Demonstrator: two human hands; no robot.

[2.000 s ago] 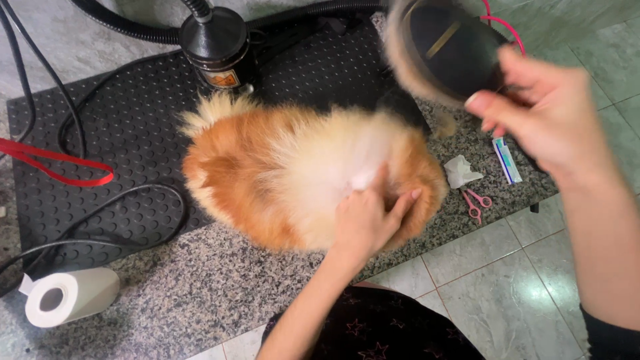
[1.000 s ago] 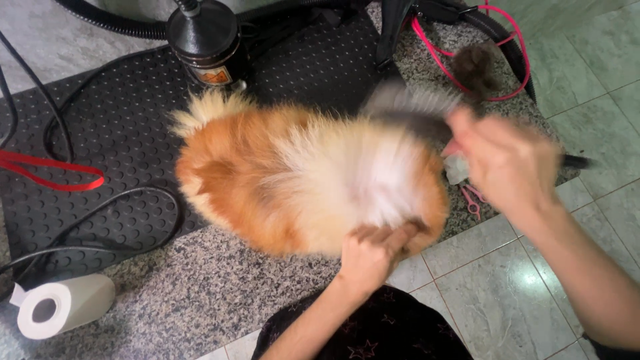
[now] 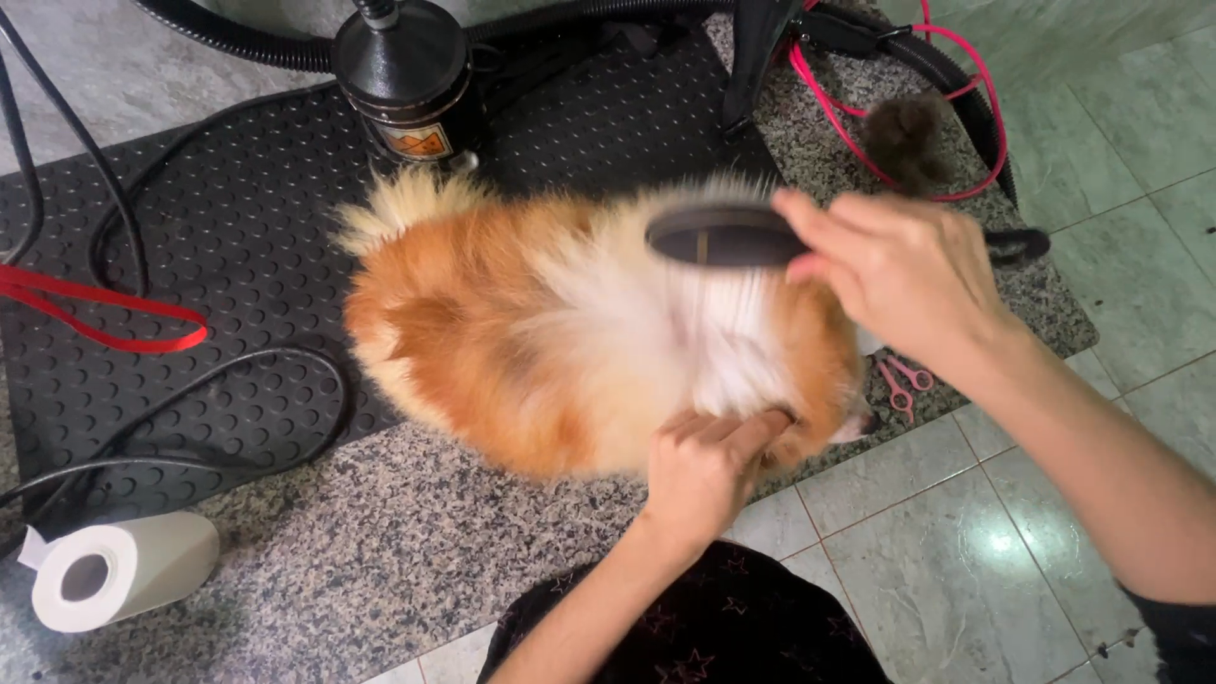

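A fluffy orange and cream dog (image 3: 532, 351) lies on a black studded rubber mat and the granite tabletop, its snout at the right near the front edge. My right hand (image 3: 893, 266) grips a black oval pet brush (image 3: 722, 236), whose bristles are in the pale fur behind the head. Motion blurs the brush; its handle is mostly hidden in my fingers. Low on the dog's neck, my left hand (image 3: 712, 461) has its curled fingers in the fur, holding it. Pink-handled scissors (image 3: 902, 382) lie just right of the snout.
A black dryer canister (image 3: 404, 76) with a hose stands behind the dog. A toilet paper roll (image 3: 128, 570), a red strap (image 3: 104, 313) and black cables lie at left. A pink cord (image 3: 988, 104) surrounds a dark fur clump (image 3: 902, 138) at back right. The granite table edge (image 3: 950, 413) runs in front.
My right hand has brought the brush down from above the table's right side, and it is now on the dog's neck fur. My left hand stays at the neck, its fingers now more curled.
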